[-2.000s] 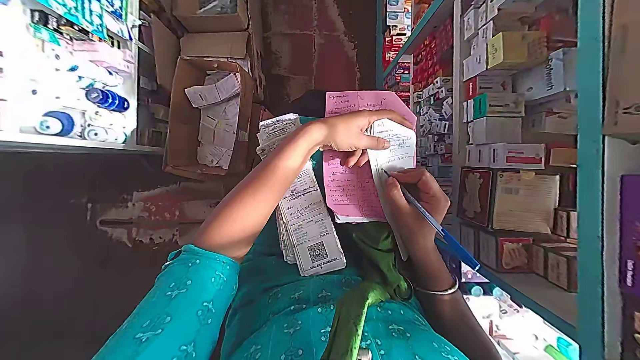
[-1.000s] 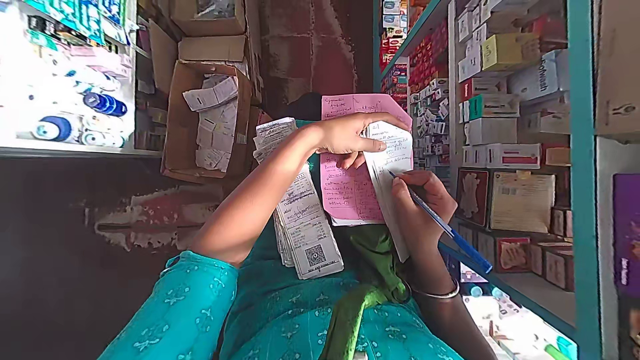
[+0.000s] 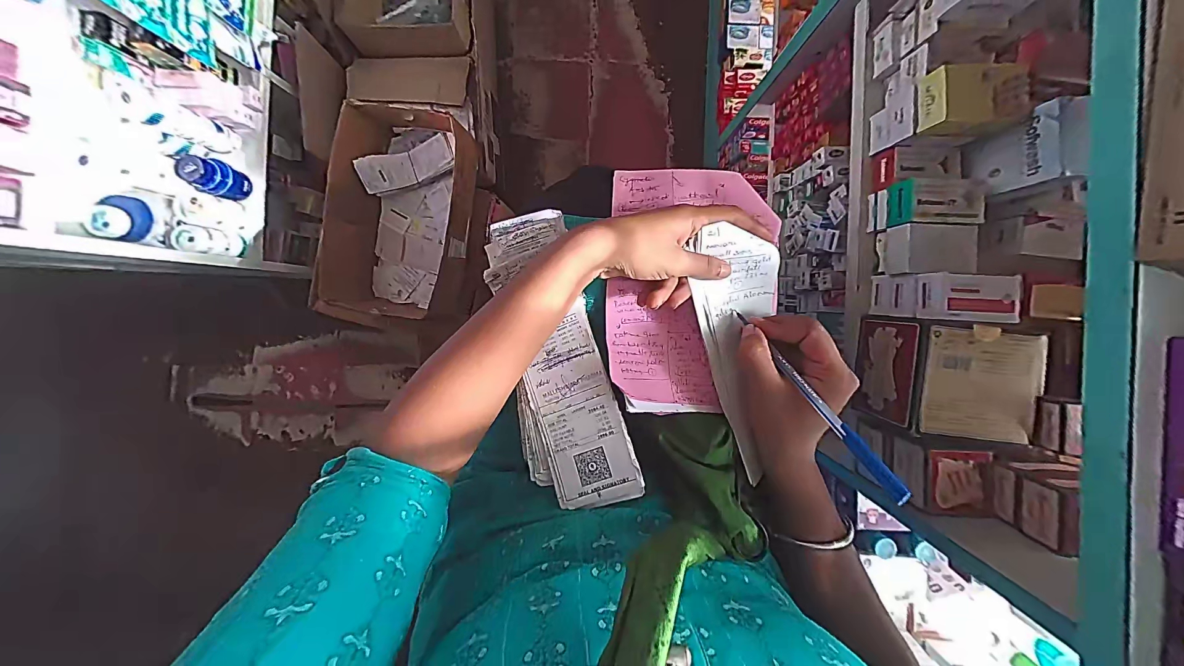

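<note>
My left hand (image 3: 671, 245) lies across a narrow pad of white paper (image 3: 740, 287), thumb on its face and fingers curled beneath the left edge. Under the pad is a pink sheet (image 3: 652, 342) with handwriting, on top of white paper. A blue ballpoint pen (image 3: 823, 407) is in my right hand (image 3: 800, 375), its tip on the pad just below some handwritten lines. On my lap, left of the pink sheet, rests a thick stack of long printed slips (image 3: 587, 416), partly hidden by my left forearm. A green cloth (image 3: 684, 546) hangs below the papers.
An open cardboard box (image 3: 333, 222) holding white slips stands on the floor at the left. Shelves (image 3: 1110, 370) packed with small product boxes rise close on my right. A brightly lit display case (image 3: 139, 254) with bottles is at the upper left.
The pen tip has moved lower on the pad, where more handwriting shows now than two seconds ago. My left hand has stayed on the pad.
</note>
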